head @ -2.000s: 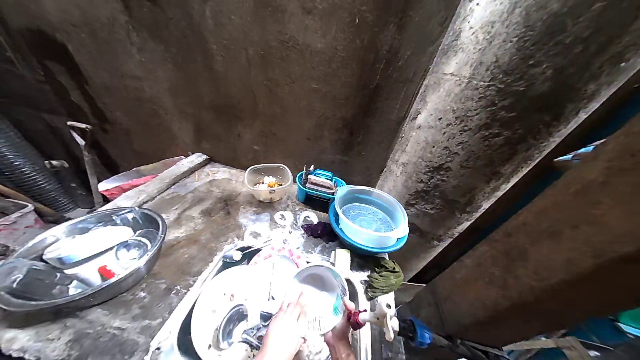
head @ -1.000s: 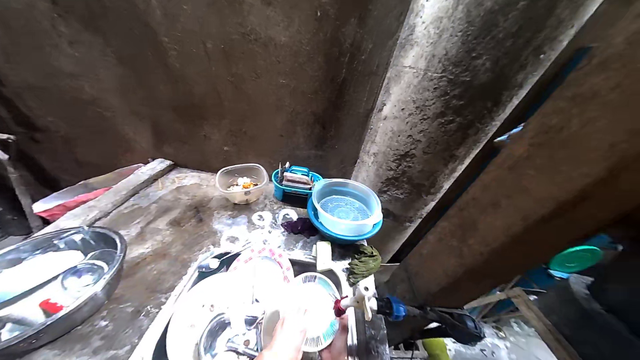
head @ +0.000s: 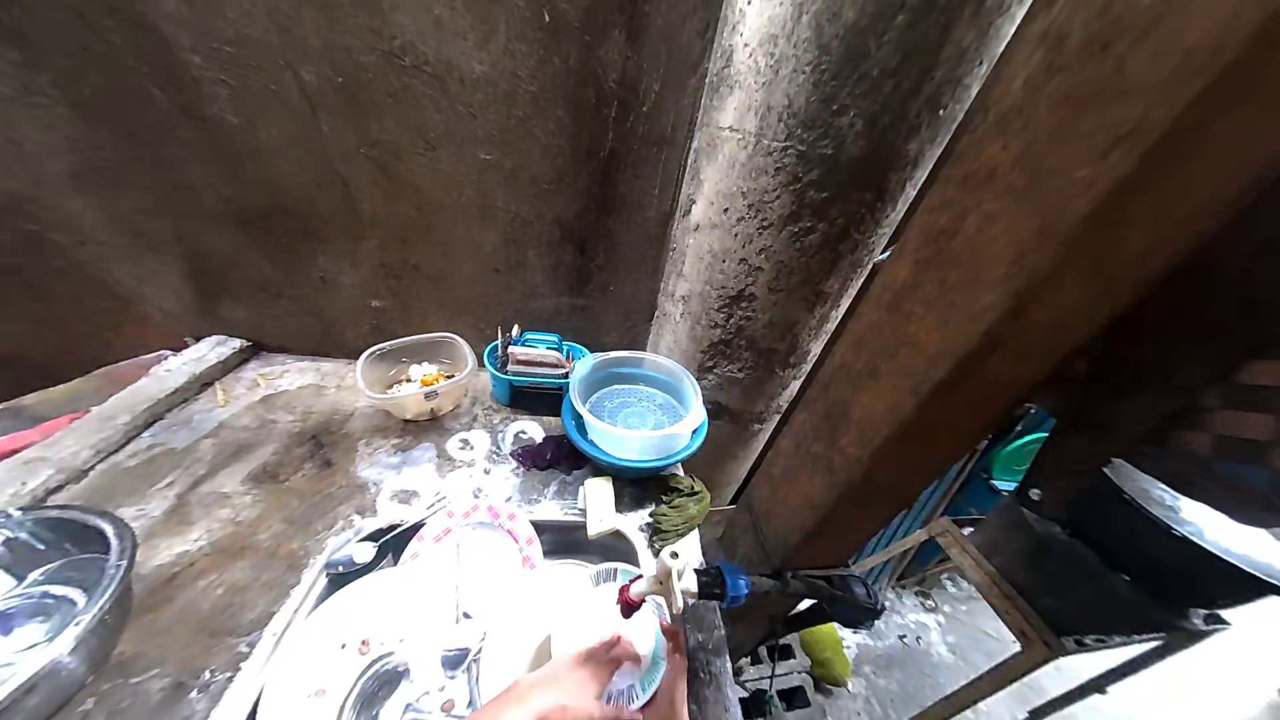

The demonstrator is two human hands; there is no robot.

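Note:
Low in the view, my left hand (head: pixel 572 682) lies with its fingers on the inner face of a white bowl with a patterned rim (head: pixel 655 650). At the bowl's right side my right hand (head: pixel 672 680) grips the edge. Just above the bowl is a white plastic tap (head: pixel 668 580) with a red piece at its mouth. Left of my hands, white plates, a metal bowl (head: pixel 378 690) and a plate with a pink checked rim (head: pixel 505 520) lie piled in the sink. A spoon (head: pixel 352 556) rests at the sink's left edge.
Behind the sink stand a clear tub with food scraps (head: pixel 418 402), a blue caddy (head: pixel 512 388) and a clear basin (head: pixel 637 435) inside a blue one (head: pixel 618 462). A green cloth (head: pixel 680 510) lies beside the tap. A metal basin (head: pixel 120 600) holds dishes at left.
The bowl in my hands has come under the tap and now faces up more to the left. The view has swung to the right.

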